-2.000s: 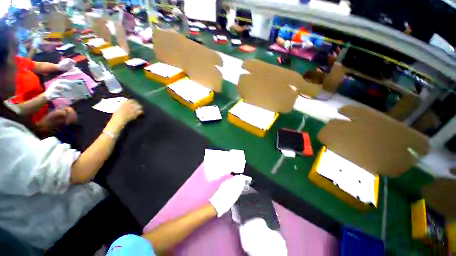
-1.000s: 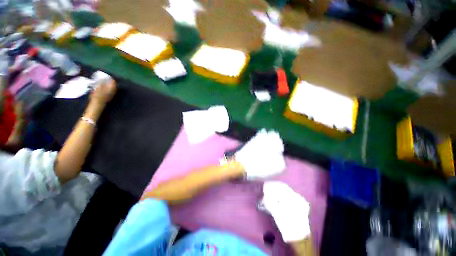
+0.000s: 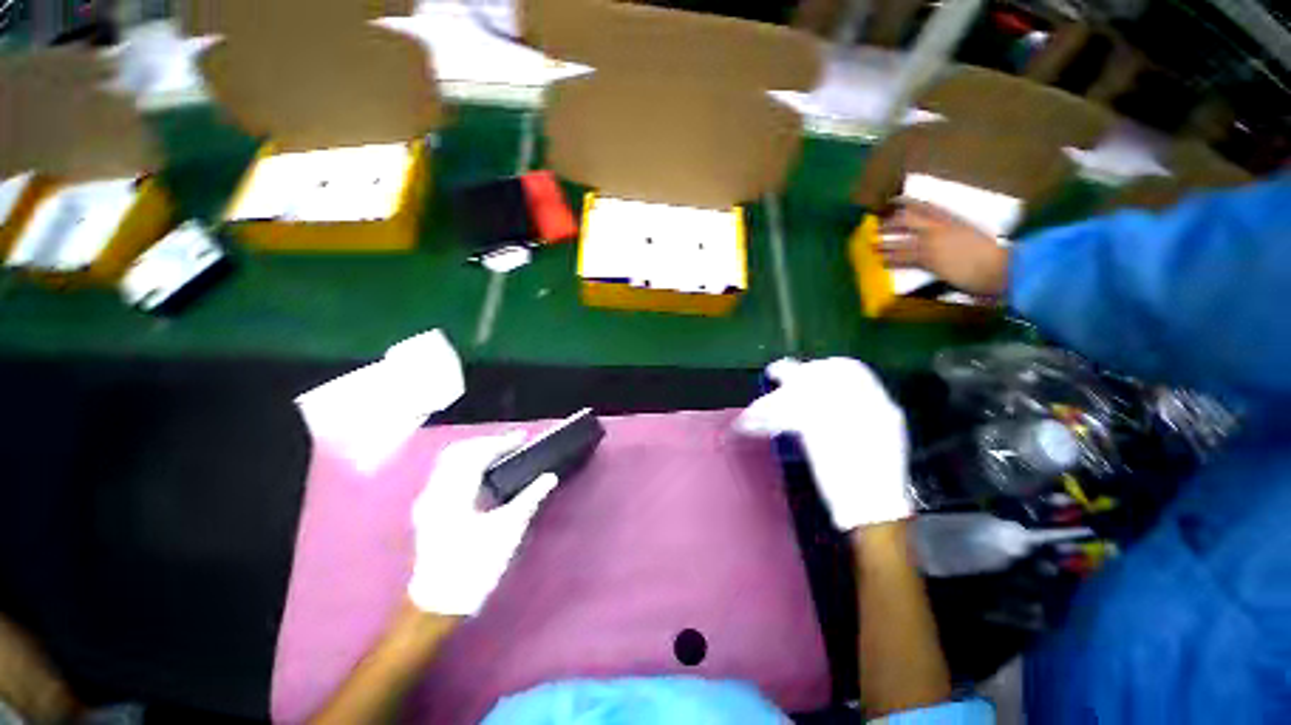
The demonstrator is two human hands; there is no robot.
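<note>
My left hand (image 3: 460, 531), in a white glove, holds a dark flat device (image 3: 547, 456) by its near end, tilted over the pink mat (image 3: 651, 524). My right hand (image 3: 847, 436), in a white glove, is at the mat's far right corner, with its fingers pointing left. Its fingertips are partly blurred, and I cannot tell if they hold anything. White wipes or paper (image 3: 380, 402) lie at the mat's far left corner.
Yellow cartons (image 3: 663, 295) with brown lids stand on the green belt (image 3: 566, 323). A dark device with a red piece (image 3: 548, 208) lies between two. At right are clear bags, a squeeze bottle (image 3: 977, 544) and a blue-sleeved person (image 3: 1189, 283) reaching into a carton.
The view has swung right. My left hand now clearly holds the dark device, and my hands have moved apart. A blue-sleeved arm has appeared at the right, over a carton.
</note>
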